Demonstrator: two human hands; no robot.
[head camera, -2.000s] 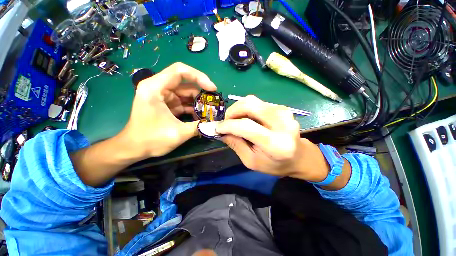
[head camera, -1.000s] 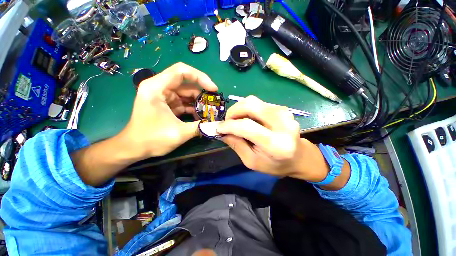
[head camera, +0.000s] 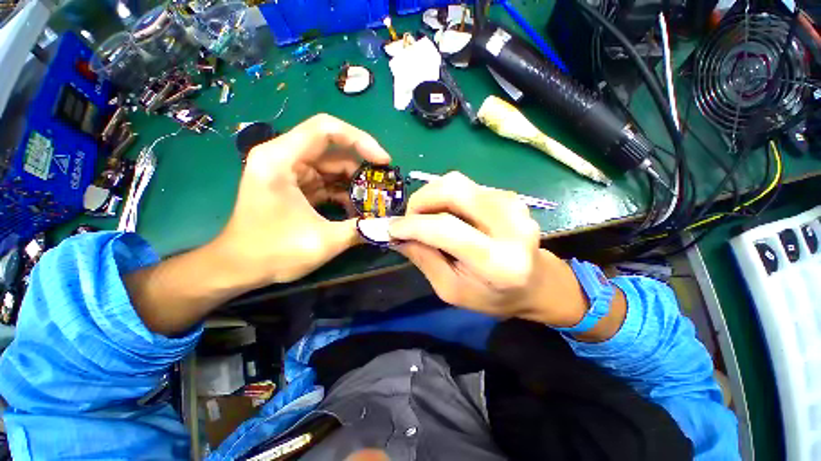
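A round black device housing (head camera: 377, 190) with gold and purplish parts inside faces me above the bench's front edge. My left hand (head camera: 286, 203) holds it between thumb and fingers at its left side. A silver-white disc (head camera: 374, 230) sits at the housing's lower edge. My right hand (head camera: 473, 236) pinches this disc at its right side with thumb and index finger. A thin white-silver strip, possibly tweezers (head camera: 531, 200), shows on both sides of my right hand; whether the hand touches it is hidden.
A dark disc (head camera: 255, 137) lies behind my left hand. A black module (head camera: 434, 102), a cream-handled tool (head camera: 540, 140) and a thick black cylinder tool (head camera: 567, 97) lie behind my right hand. A blue box (head camera: 59, 135) stands left, a fan (head camera: 752, 76) and white tray (head camera: 781, 297) right.
The hands stay almost in place. The silver-white disc is tilted slightly differently against the housing, and the camera view has shifted a little.
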